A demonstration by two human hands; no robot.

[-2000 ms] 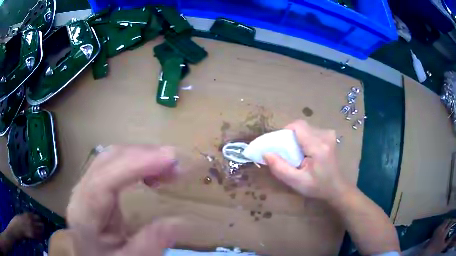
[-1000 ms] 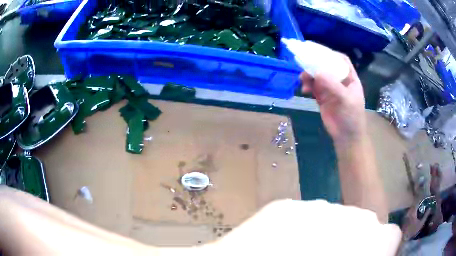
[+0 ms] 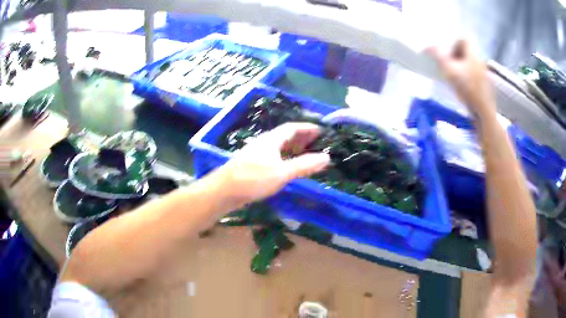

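Observation:
My left hand [image 3: 270,158] is over the blue parts bin [image 3: 372,223], which is full of small glossy green panels [image 3: 366,158]. Its thumb and fingers are apart and nothing shows between them. My right hand [image 3: 465,71] is raised high at the upper right, by the pale shelf edge. It is blurred against a bright background, so I cannot tell if it holds anything. A loose pile of green panels [image 3: 267,251] lies on the cardboard [image 3: 229,292] below the bin. The small white cup [image 3: 312,310] shows at the bottom edge.
Green housings with silver rims [image 3: 108,174] are grouped at left. A blue tray of pale parts [image 3: 214,71] stands behind the bin. Another blue bin [image 3: 459,180] is at right. Small silver fittings [image 3: 408,292] and a white bottle-like item [image 3: 483,258] lie at lower right.
The view has tilted up towards the bin and shelf. My left hand has moved over the bin. My right hand has risen to the shelf edge, and the white bottle no longer shows in it.

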